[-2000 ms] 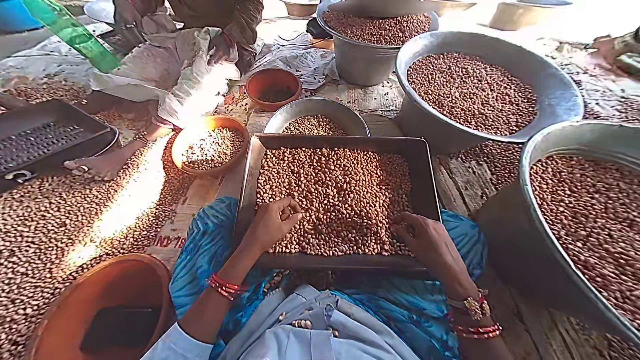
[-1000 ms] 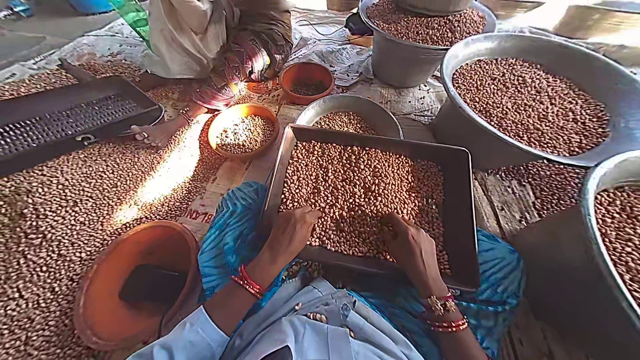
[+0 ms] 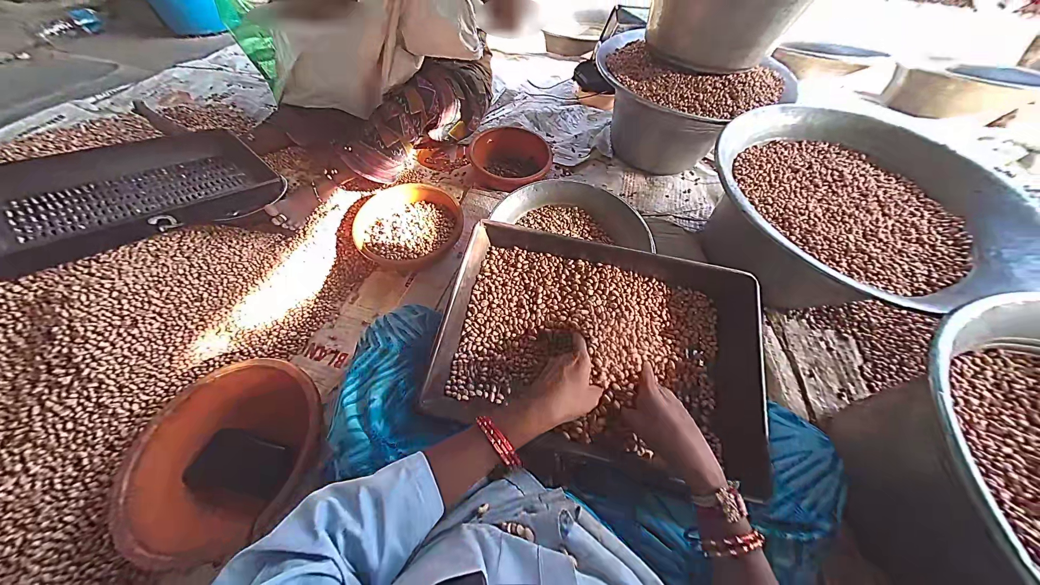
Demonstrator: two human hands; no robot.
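A dark rectangular metal tray (image 3: pixel 743 325) rests on my lap, holding a layer of brown nuts or seeds (image 3: pixel 585 301). My left hand (image 3: pixel 569 378) lies in the tray near its middle, with its fingers bent over the nuts; whether it grips any is hidden. Just to its right, my right hand (image 3: pixel 658 406) dips into the nuts, thumb up and the other fingers out of sight. Bare metal shows in the tray's lower right corner. Beyond the far edge sits a round metal bowl (image 3: pixel 642 231) with more nuts, partly covered by the tray.
Nuts spread over the floor at left, by an orange basin (image 3: pixel 134 487) with a dark object inside. Behind are a bowl of paler nuts (image 3: pixel 370 252), a reddish bowl (image 3: pixel 475 158) and a slotted metal tray (image 3: pixel 268 191) near another person (image 3: pixel 341 65). Large metal tubs (image 3: pixel 812 252) of nuts line the right.
My left hand has moved right and farther into the tray, closer to my right hand. A metal vessel stands on the nuts in the back tub. The view has shifted left.
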